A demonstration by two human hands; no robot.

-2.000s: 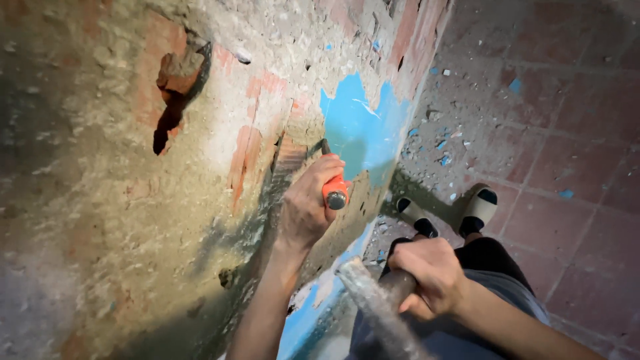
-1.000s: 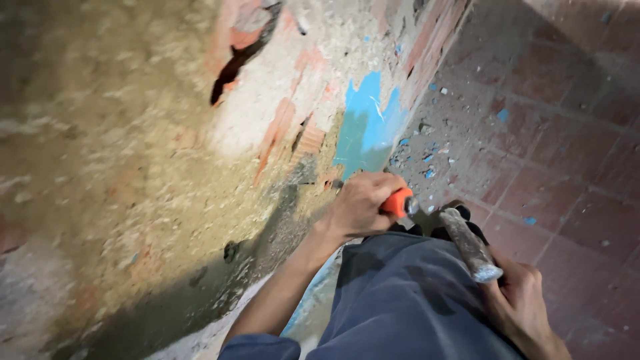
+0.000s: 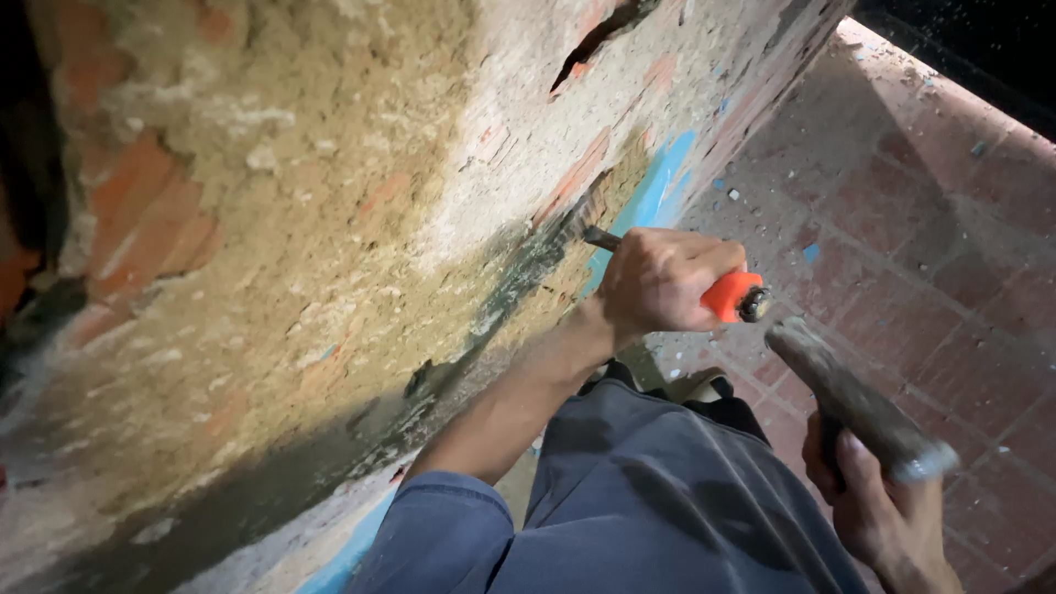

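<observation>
My left hand (image 3: 660, 279) is closed around the orange grip of a chisel (image 3: 733, 297). Its dark shaft points at the rough wall (image 3: 355, 206), near a remaining strip of blue paint (image 3: 652, 198); whether the tip touches is hard to tell. The chisel's struck end faces right. In my right hand (image 3: 879, 503) is the dark handle of a hammer (image 3: 858, 400), whose worn metal head lies just below and right of the chisel's end, apart from it. Exposed orange brick (image 3: 140, 219) shows through the plaster at the left.
A deep crack (image 3: 602, 41) opens in the upper wall. Red floor tiles (image 3: 883, 313) run along the wall's foot at the right, strewn with plaster and blue paint chips (image 3: 811, 252). One of my shoes (image 3: 705, 386) stands below my left hand.
The view has shifted considerably along the wall. The hammer has moved from below my left hand to the right of the chisel's end. Both hands have kept their tools.
</observation>
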